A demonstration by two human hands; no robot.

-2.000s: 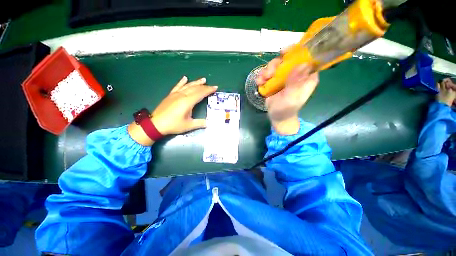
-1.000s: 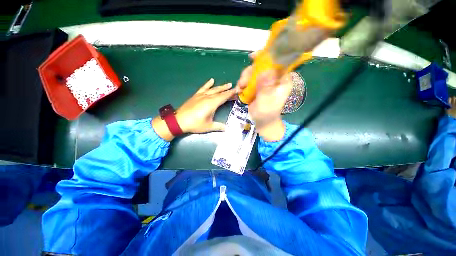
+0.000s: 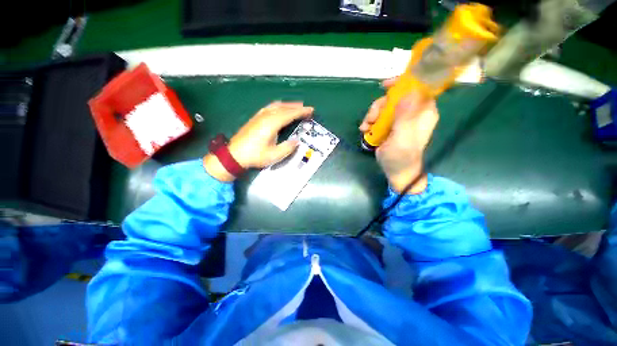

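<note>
The phone assembly (image 3: 292, 174), a flat white rectangle with circuitry at its upper end and a small orange and dark strip, lies tilted on the green bench. My left hand (image 3: 265, 133), with a dark red wrist band, grips its upper left edge, fingers at the top corner and thumb on the side. My right hand (image 3: 406, 135) holds the electric screwdriver (image 3: 426, 71), yellow with a greyish grip. Its black tip points down at the bench, right of the phone and apart from it. The round screw dish cannot be seen; my right hand covers that area.
A red parts bin (image 3: 108, 111) with small white parts stands at the left, beside a black tray (image 3: 67, 135). A white rail (image 3: 270, 61) runs beyond the bench, with a belt and another black tray behind it. A blue bin (image 3: 604, 116) is at the far right. The black cord crosses my right sleeve.
The screwdriver tip was over the phone's upper end one second ago and is now off to its right. The phone has turned, its lower end swinging left. My left hand stays on it.
</note>
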